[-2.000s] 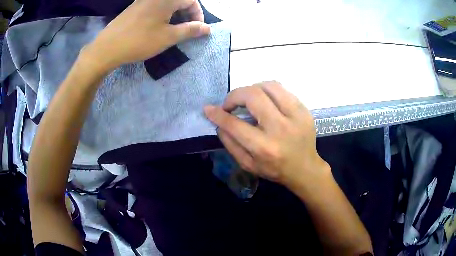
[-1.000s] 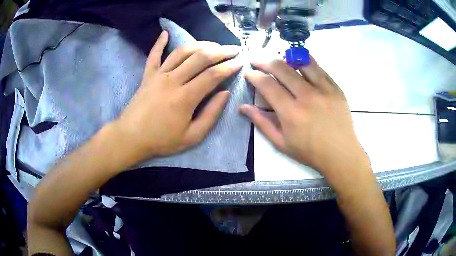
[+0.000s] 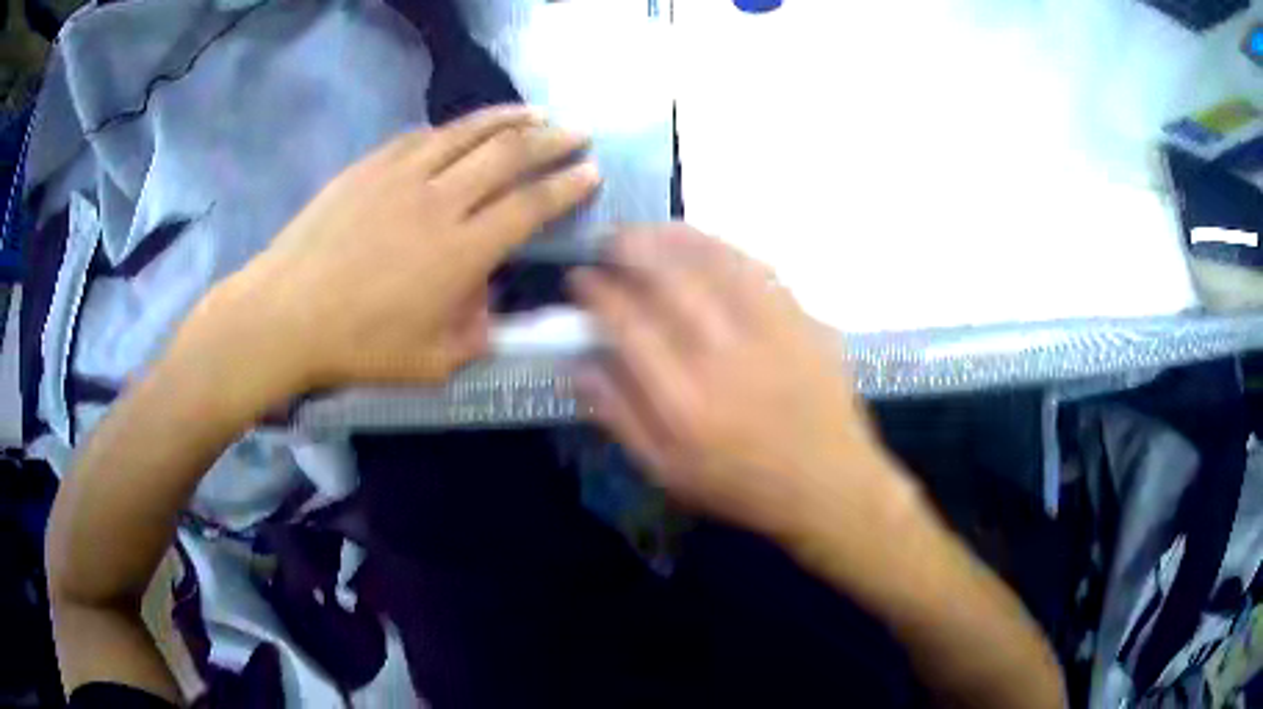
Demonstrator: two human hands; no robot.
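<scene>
The grey-white side of the garment panel lies on the table at upper centre, with a dark seam edge along its right side. My left hand lies over the cloth, palm down, with its fingers pointing to the upper right. My right hand is blurred at the front edge of the table, its fingertips at the cloth's near end. A small dark patch of cloth shows between my hands. Whether the right fingers pinch the cloth cannot be told.
More grey cloth is heaped at left. A measuring tape runs along the front edge of the white table. A dark phone lies at right. Bundled dark and grey cloth hangs below the table at lower right. A blue spot shows at the top edge.
The view has tilted down, so the machine head has left it. My right hand has moved from near the needle to the front edge. The cloth's near end has drawn back from the tape.
</scene>
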